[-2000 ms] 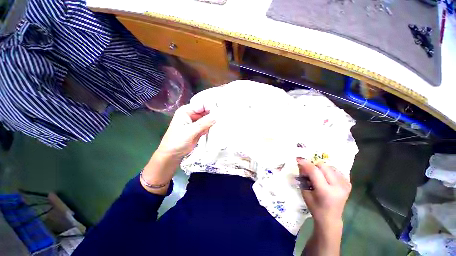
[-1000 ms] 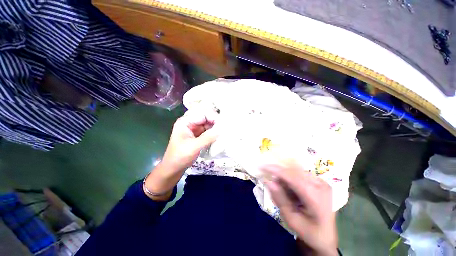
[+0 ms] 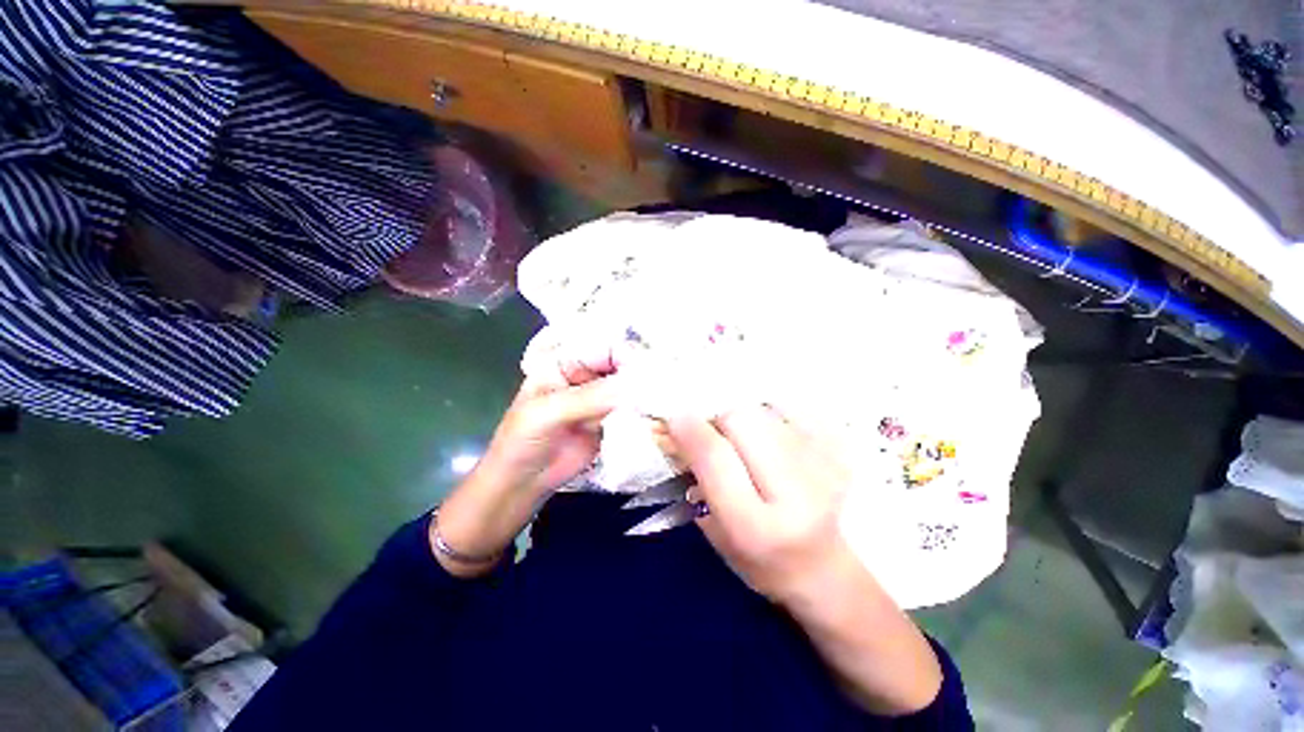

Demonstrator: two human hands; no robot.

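A white floral garment (image 3: pixel 801 315) covers my lap, overexposed, with small red, pink, yellow and purple flowers. My left hand (image 3: pixel 551 422) pinches the cloth near its left side. My right hand (image 3: pixel 758 493) is close beside it; its fingertips are at the cloth. Thread snips (image 3: pixel 664 508) are tucked in my right hand, with two pointed blades showing below the fingers, pointing left. The cloth edge between the hands is too bright to make out.
Striped garments (image 3: pixel 157 186) hang at the left, beside a pink plastic-lined bin (image 3: pixel 465 236). A white-topped table with yellow measuring tape (image 3: pixel 801 93) curves across the front. A blue rail with hooks (image 3: pixel 1130 293) is at right, above white ruffled pieces (image 3: pixel 1237 572). A blue crate (image 3: pixel 93 644) is lower left.
My right hand has moved left across the garment to beside my left hand, and the snips' blades now show. My left hand still pinches the cloth. The view has shifted slightly.
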